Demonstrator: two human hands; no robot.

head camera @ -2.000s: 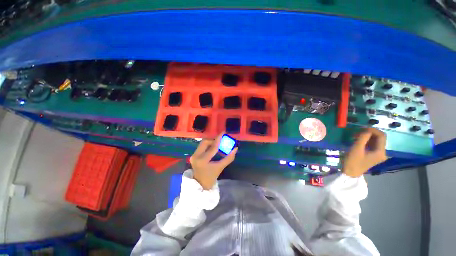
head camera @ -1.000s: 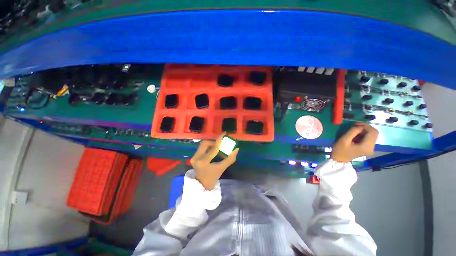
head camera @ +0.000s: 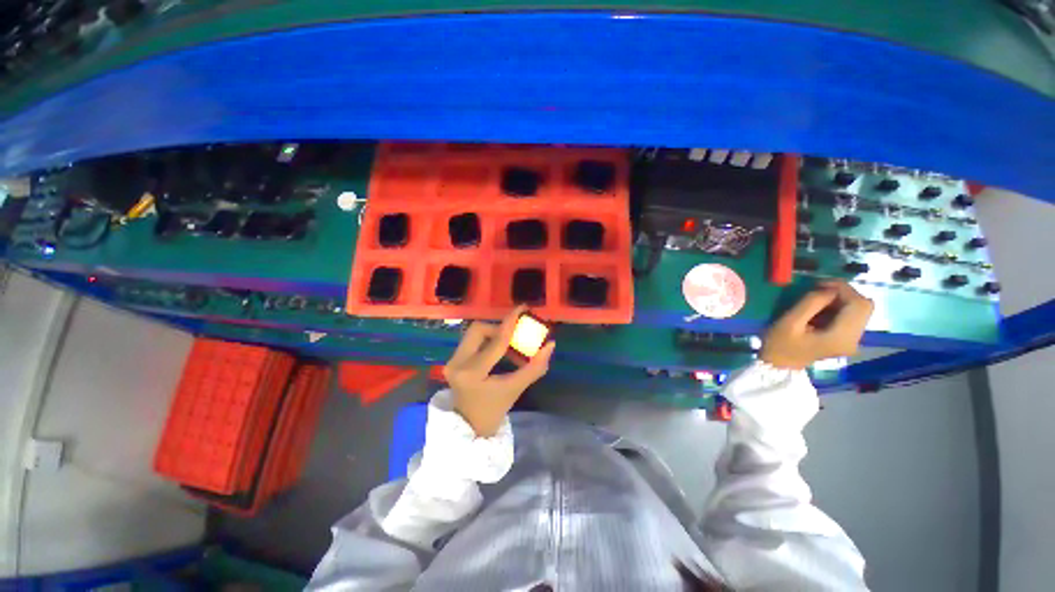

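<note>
My left hand (head camera: pixel 493 368) holds a smartwatch body (head camera: pixel 529 335) between thumb and fingers, just in front of the tray's near edge. Its screen is lit yellow-white. The orange-red blister tray (head camera: pixel 435 254) lies on the green mat with dark watch bodies in several pockets; two pockets at its back left hold none. My right hand (head camera: pixel 819 326) is at the shelf's front edge, before the test board (head camera: pixel 926 283), with its fingers curled. Whether it holds anything small cannot be told.
A blue shelf beam (head camera: pixel 521 87) crosses above the tray. A black power box (head camera: pixel 708 199) and a pinkish disc (head camera: pixel 714 290) are right of the tray. Black parts and cables (head camera: pixel 231 222) lie left. Orange trays (head camera: pixel 226 416) are stacked on the floor.
The held watch's screen has gone from blue to white to yellow-white. My right hand has moved a little left since the earliest frame. My left hand has stayed nearly in place.
</note>
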